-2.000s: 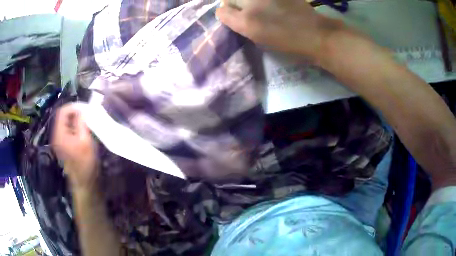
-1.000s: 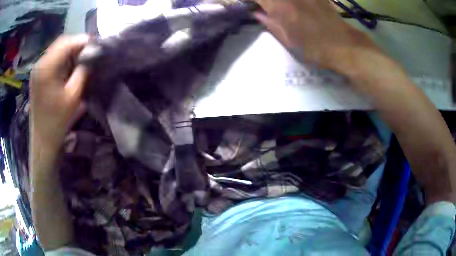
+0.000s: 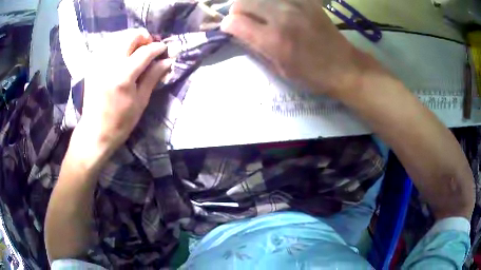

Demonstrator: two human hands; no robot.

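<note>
Plaid fabric (image 3: pixel 150 113) in dark purple and white lies over the left part of the white table (image 3: pixel 227 124) and hangs down to the lap. My left hand (image 3: pixel 124 87) pinches a narrow strip of it between thumb and fingers. My right hand (image 3: pixel 279 42) holds the other end of this strip near the top edge of the view. The fingertips of my right hand are partly hidden behind the hand. Snips (image 3: pixel 356 20) with purple-blue handles lie right of my right hand.
A printed measuring scale (image 3: pixel 306 105) runs along the table. A slim dark tool (image 3: pixel 467 89) and a yellow item (image 3: pixel 475 47) are at the far right. More plaid fabric (image 3: pixel 274 176) lies on the lap. A blue bar (image 3: pixel 393 221) stands at lower right.
My left hand has moved up and right, closer to my right hand. The loose fabric between them is drawn into a short strip, and more bare table shows than at first.
</note>
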